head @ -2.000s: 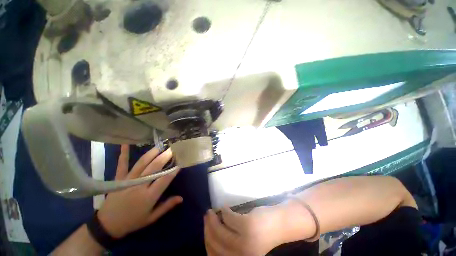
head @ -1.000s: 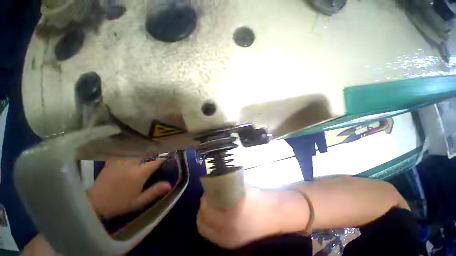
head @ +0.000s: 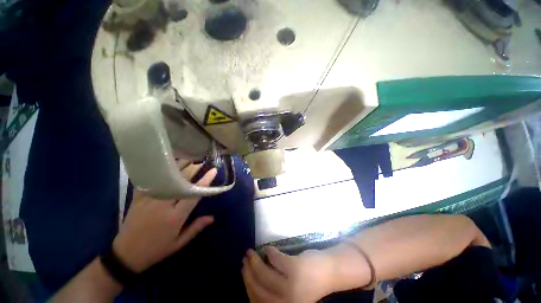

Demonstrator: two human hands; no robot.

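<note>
Dark navy fabric [head: 228,237] lies under the cream sewing machine head [head: 196,65] and spreads left of it. My left hand [head: 160,222] lies flat on the fabric with its fingers apart; its fingertips are near the needle area, partly hidden by the cream take-up guard [head: 145,154]. My right hand [head: 285,275] is at the table's front edge by the fabric's right side, fingers bent with the thumb against them, pinching the fabric edge. The tension assembly [head: 264,142] hides part of the bed.
A small navy scrap [head: 366,168] lies on the white machine bed [head: 296,216]. Red-and-dark snips [head: 451,149] lie further right. A green-framed control panel [head: 436,118] is above them. The table has a green edge [head: 468,200].
The view shifted closer and then back. The guard no longer covers as much of my left hand, and my right hand shows clear of the tension knob. The fabric left of the machine shows more.
</note>
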